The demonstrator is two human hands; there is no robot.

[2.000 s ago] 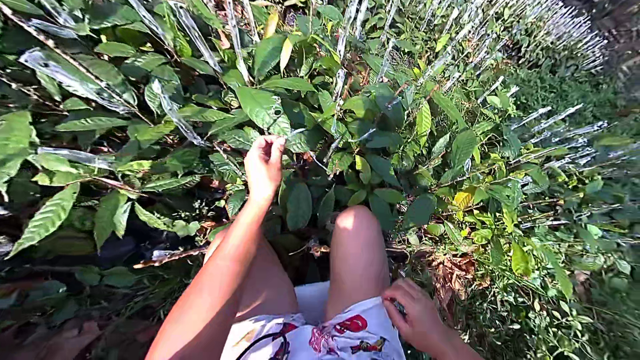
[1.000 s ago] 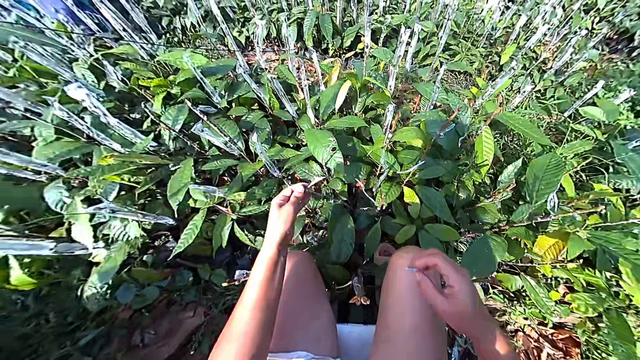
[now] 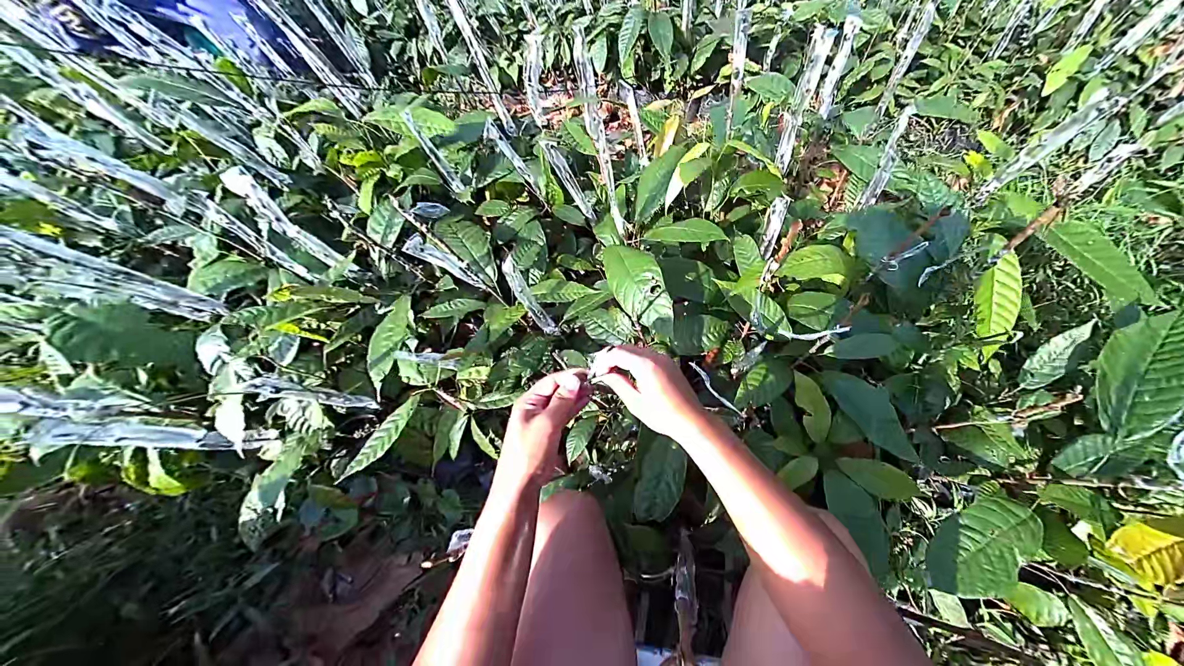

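My left hand (image 3: 548, 412) and my right hand (image 3: 643, 381) meet at the fingertips low among leafy green seedlings. The left thumb and forefinger pinch a thin plant stem. At the tips of my right fingers is a small pale piece, perhaps clear plastic film; its shape is too small to tell. A broad leaf with a hole (image 3: 638, 282) is just above the hands. Around them, stems wrapped in clear plastic, such as this wrapped stem (image 3: 527, 296), stand up between the leaves.
Many plastic-wrapped stems (image 3: 120, 277) fill the left and the back. My bare knees (image 3: 573, 536) are below the hands, with a white seat edge (image 3: 661, 655) between the legs. A yellow leaf (image 3: 1147, 550) is at the right. Blue cloth (image 3: 245, 32) shows at the top left.
My right hand has moved from beside my right knee up and left to the stem, where it now meets my left hand. The view has shifted.
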